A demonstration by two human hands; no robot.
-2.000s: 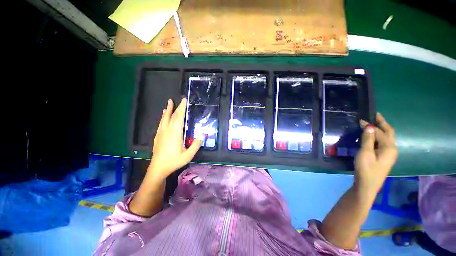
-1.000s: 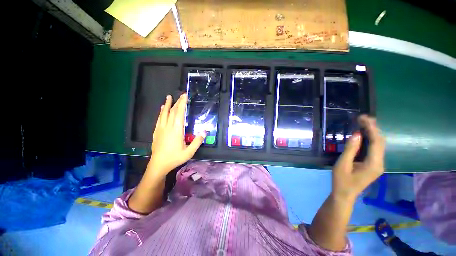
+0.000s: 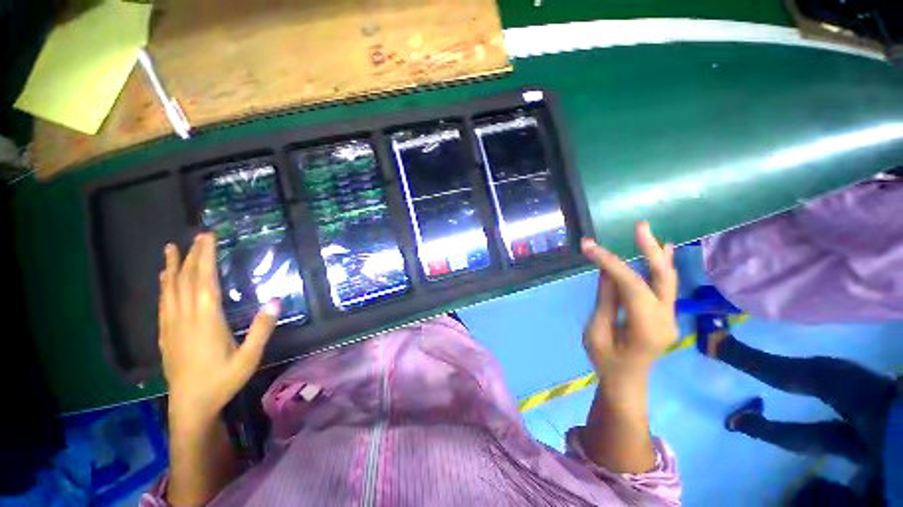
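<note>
A black phone tray [image 3: 127, 287] lies on the green bench. Its leftmost slot is empty and the other slots hold smartphones under shiny film. The two left smartphones, one beside my left hand [image 3: 252, 238] and the other to its right [image 3: 351, 213], show green text lines. The two right smartphones [image 3: 443, 203] show pale screens with small red areas near the bottom. My left hand [image 3: 206, 327] is spread over the tray, thumb at the leftmost phone's lower part. My right hand [image 3: 629, 307] is raised off the tray's right end, fingers apart, holding nothing.
A wooden board [image 3: 297, 50] lies behind the tray, with a yellow paper [image 3: 84, 64] and a thin white pen [image 3: 163, 94] at its left. At the right are another person's pink sleeve or smock [image 3: 812, 253] and a person's dark-clothed legs [image 3: 812, 371].
The view has turned, so the tray appears tilted and further left. The two left phones changed from pale screens to green text. My right hand has moved off the rightmost phone.
</note>
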